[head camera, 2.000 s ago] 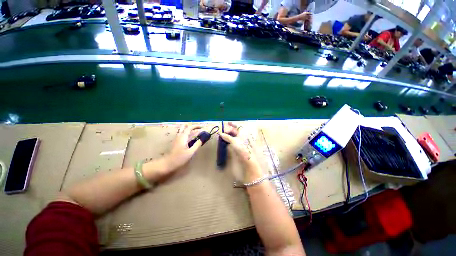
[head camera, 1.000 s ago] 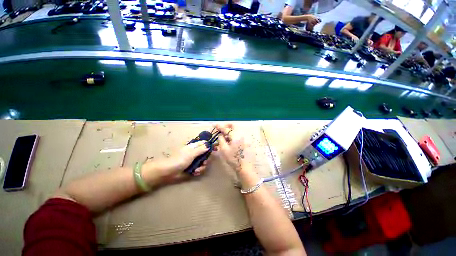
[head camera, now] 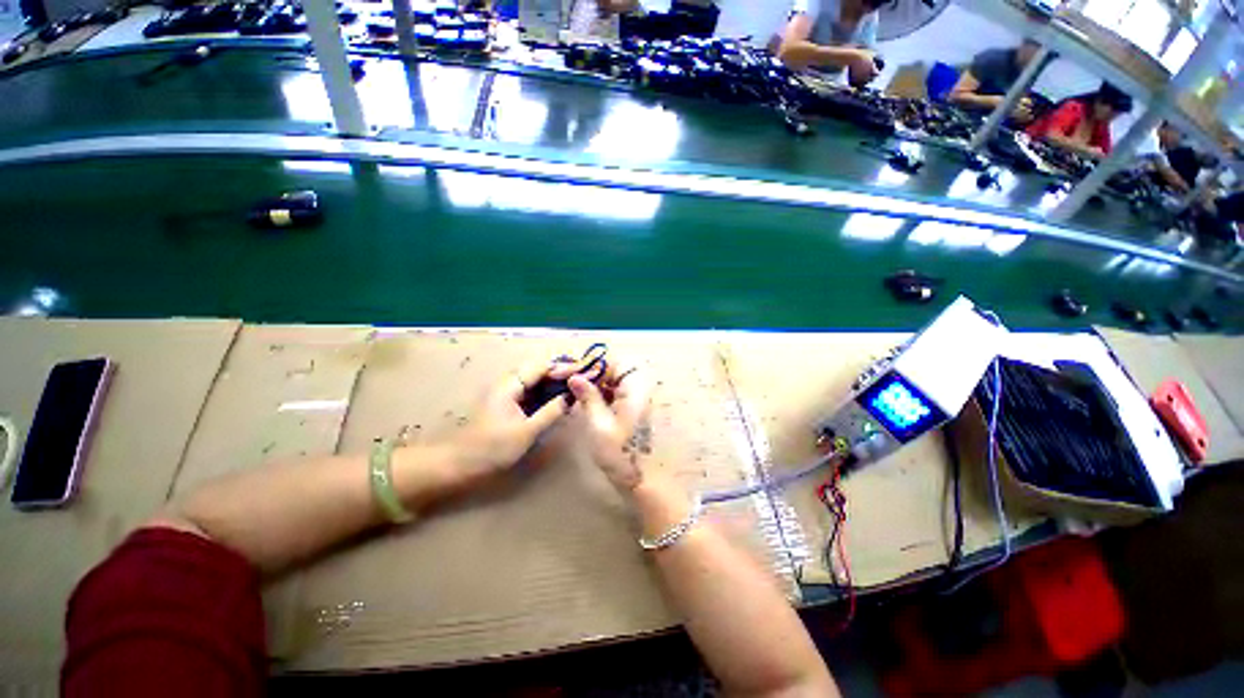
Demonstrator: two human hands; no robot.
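Observation:
My left hand (head camera: 512, 426) is closed around a small black unit (head camera: 549, 393) above the cardboard bench cover (head camera: 450, 545). A thin black cord loop (head camera: 594, 357) stands up from the unit's far end. My right hand (head camera: 617, 426) meets the left one, its thumb and fingers on the near end of the unit and its thin wire. A slim black piece is not distinctly visible; the fingers hide much of what is held. The pale grey test cable (head camera: 744, 494) runs from the power supply to my right wrist; its free end is hidden.
White power supply (head camera: 896, 405) with a blue display stands at right, red and black leads (head camera: 836, 525) below it. Beyond it is a tray of black parts (head camera: 1071, 434). A smartphone (head camera: 63, 434) lies at left. The green conveyor (head camera: 546, 266) carries black units; people sit across it.
The long dark piece seen hanging from the hands earlier no longer shows distinctly. My hands have come together around the black unit. The units on the belt have shifted slightly right.

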